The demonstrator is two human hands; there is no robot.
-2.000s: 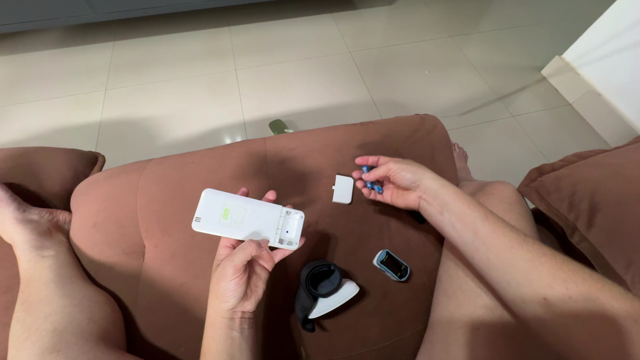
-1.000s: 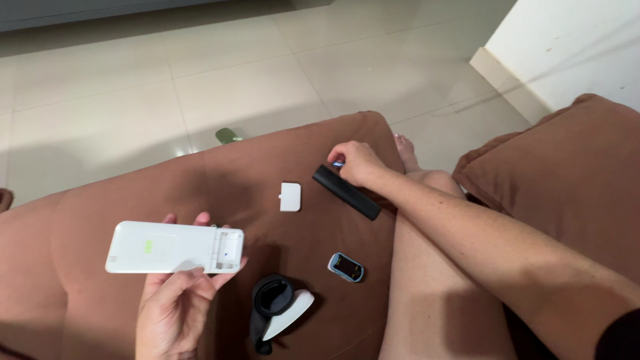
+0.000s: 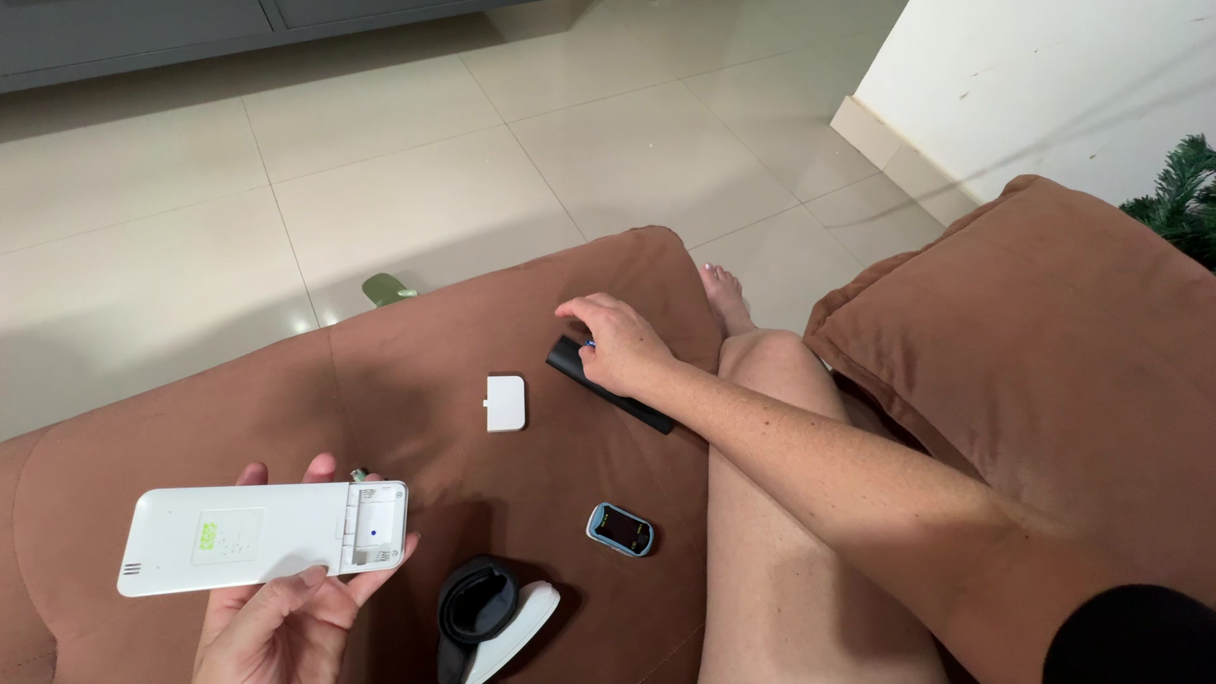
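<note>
My left hand holds a white plastic handheld device, back side up, with its battery compartment uncovered. To its right, a small white battery cover lies on the brown upholstered seat. My right hand is over a black elongated case, and a bit of something blue shows beside its fingers; the palm side is hidden. A fingertip pulse oximeter rests nearer to me on the seat. Left of it stands a rolled black cuff against a white curved plastic body.
A brown cushion leans at the right, beside my bare leg. A green slipper is on the tiled floor past the seat edge. A grey cabinet, a white wall and green artificial branches stand farther off.
My right hand, with blue items in its fingers two seconds ago, has moved to the black case. My left hand still holds the white device. The view has shifted right.
</note>
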